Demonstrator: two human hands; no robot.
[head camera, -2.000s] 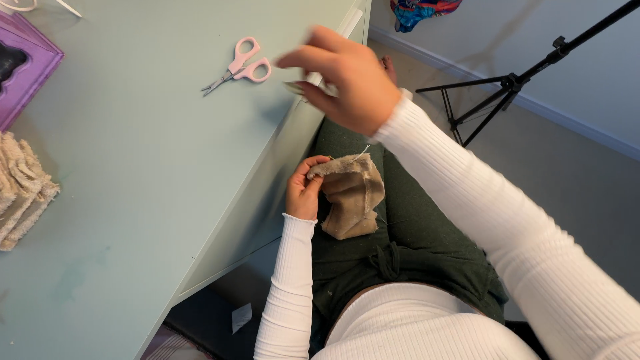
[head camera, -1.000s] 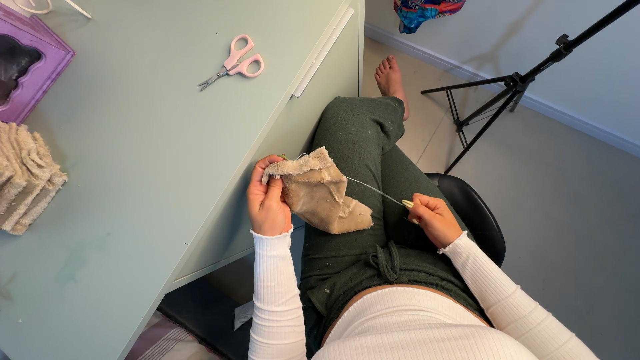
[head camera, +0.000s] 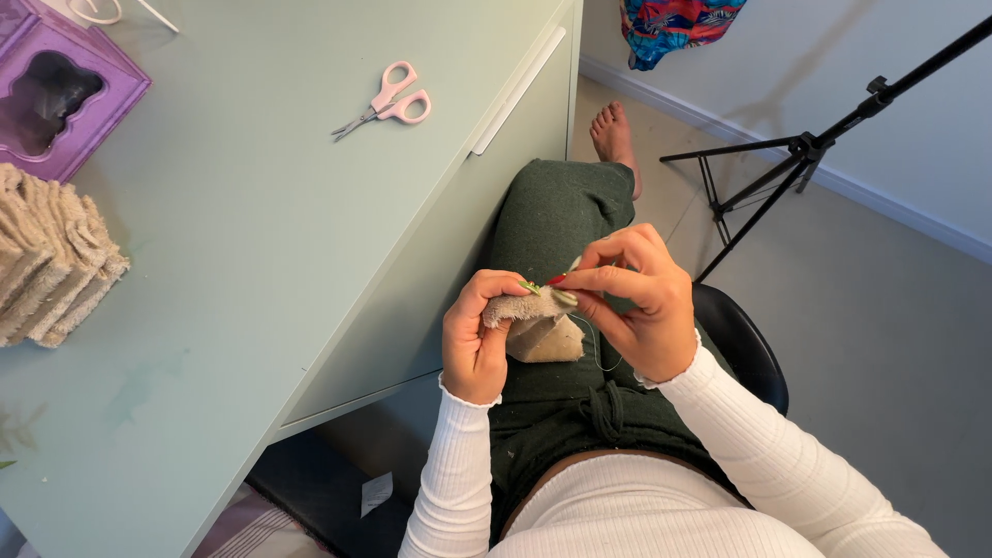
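Above my lap, my left hand (head camera: 480, 333) grips a folded piece of beige plush fabric (head camera: 552, 339) by its fuzzy edge. The fingertips of my right hand (head camera: 643, 302) meet at the right end of that edge, pinched close to the cloth; whether they hold a needle is too small to tell. A thin pale thread (head camera: 598, 358) loops down beside the fabric, below my right fingers. On the desk, up and to the left of both hands, lies a pair of small scissors with pink handles (head camera: 385, 104), its blades slightly apart.
The pale green desk (head camera: 232, 232) fills the left side, with a white drawer handle (head camera: 518, 91) on its front. A stack of beige plush pieces (head camera: 58, 260) sits near a purple box (head camera: 116, 97). A black tripod (head camera: 806, 147) and black chair seat (head camera: 744, 341) are at right.
My right hand, out to the right with the thread drawn taut one second ago, is now at the fabric's edge. The thread hangs slack. My left hand still holds the fabric.
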